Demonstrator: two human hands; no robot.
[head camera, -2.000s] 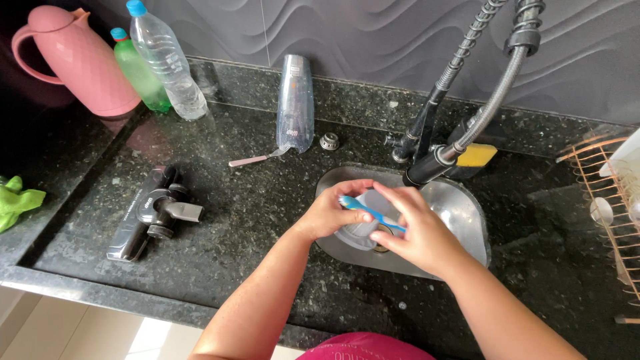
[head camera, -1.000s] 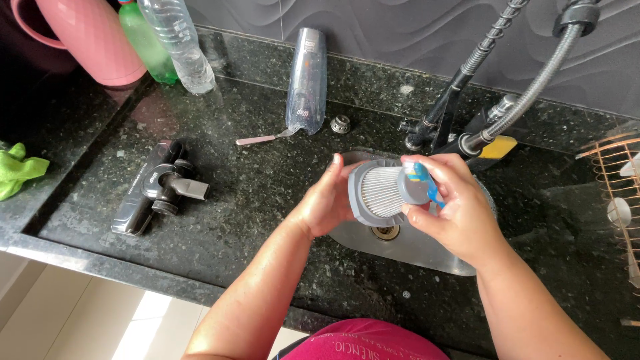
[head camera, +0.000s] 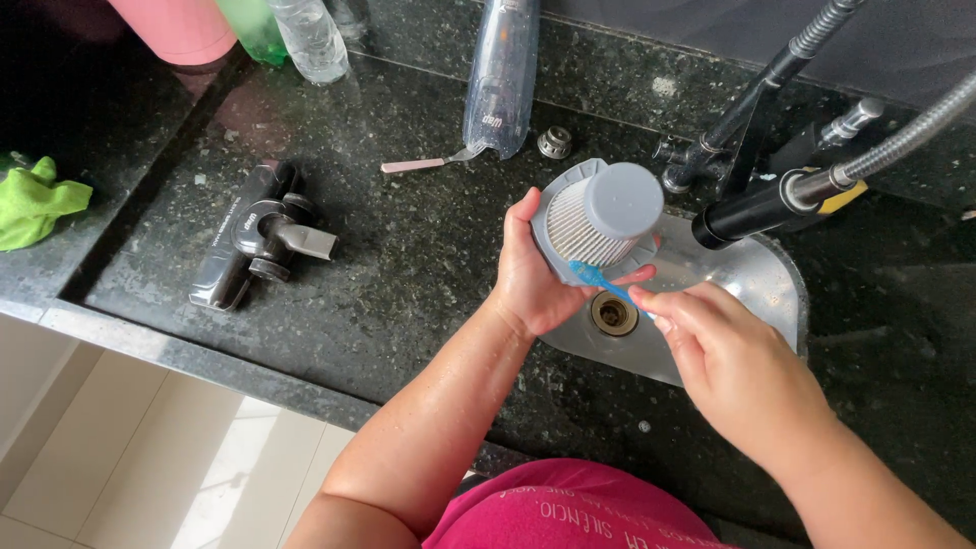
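Note:
A grey vacuum cleaner filter (head camera: 583, 217) with white pleats rests in my left hand (head camera: 534, 278), tilted over the sink, its round cap facing up. My right hand (head camera: 724, 351) grips a blue toothbrush (head camera: 610, 285); its head touches or lies close to the filter's lower rim. Below them is the steel sink (head camera: 762, 286) with its drain (head camera: 614, 313). Left on the counter lies a Wap vacuum floor head (head camera: 255, 236). A clear Wap dust container (head camera: 499, 84) lies near the backsplash, with a pink-handled fork (head camera: 427, 163) at its end and a small round part (head camera: 554, 142) beside it.
The black faucet with its spring hose (head camera: 747, 210) reaches over the sink's back right, a yellow sponge (head camera: 842, 198) behind it. Plastic bottles (head camera: 309, 42) and a pink thermal jug (head camera: 179, 30) stand at the back left. A green cloth (head camera: 38, 202) lies at far left.
The filter, earlier held between both hands, now sits in my left hand with its cap turned up. My right hand has moved down and away from the cap with the toothbrush. The view has moved closer.

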